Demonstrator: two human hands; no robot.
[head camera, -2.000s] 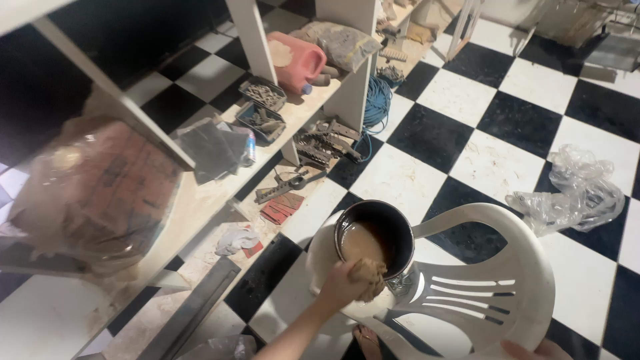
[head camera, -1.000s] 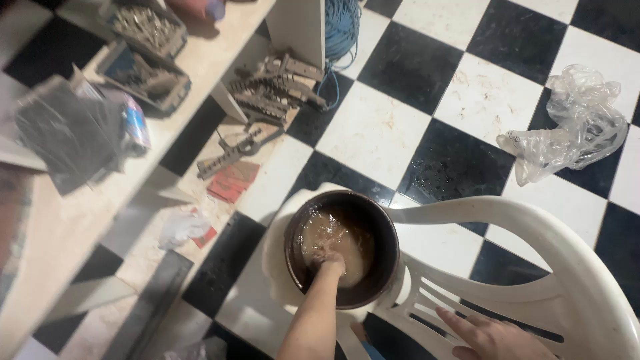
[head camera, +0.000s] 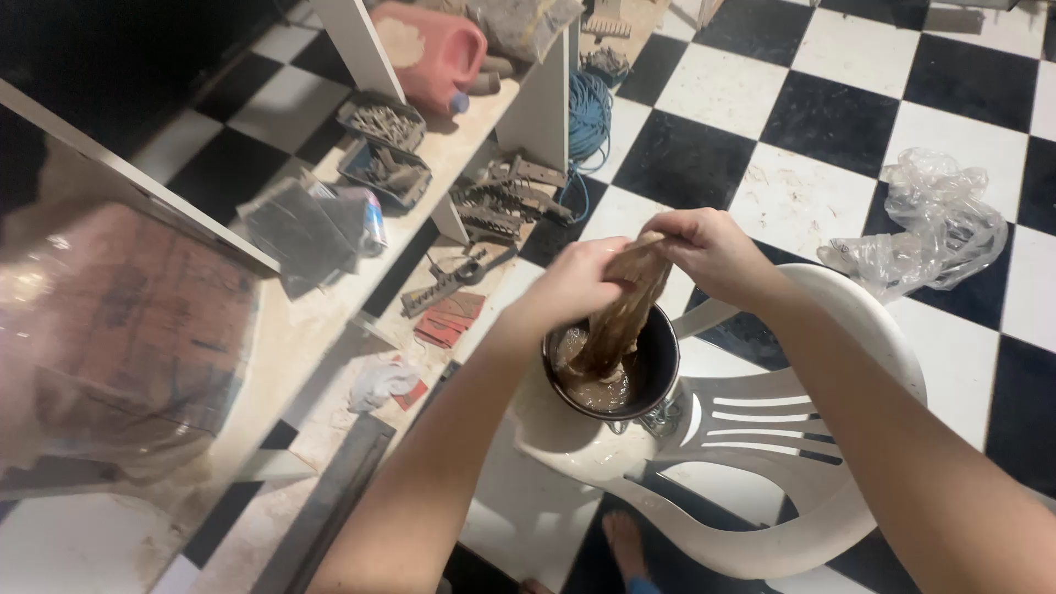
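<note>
A soaked brown cloth (head camera: 620, 323) hangs between my two hands, its lower end in murky brown water (head camera: 596, 393). My left hand (head camera: 584, 276) grips the cloth's upper left edge; my right hand (head camera: 701, 247) pinches its top right corner. Under them a dark round pot (head camera: 665, 363) holds the water and stands on the seat of a white plastic chair (head camera: 569, 450). The fingers partly hide the cloth's upper edge.
Left of the chair, a shelf unit (head camera: 318, 322) bears a red jug (head camera: 429, 54), trays of small hardware (head camera: 384, 124) and dark sheets (head camera: 301, 227). Blue cable (head camera: 587, 115) lies beyond it. A clear plastic bag (head camera: 940, 223) is on the checkered floor, right. A bare foot (head camera: 623, 540) shows below.
My left hand has risen out of the pot's water. My right hand has moved from the chair back to above the pot, and both now hold the cloth up. The view has shifted.
</note>
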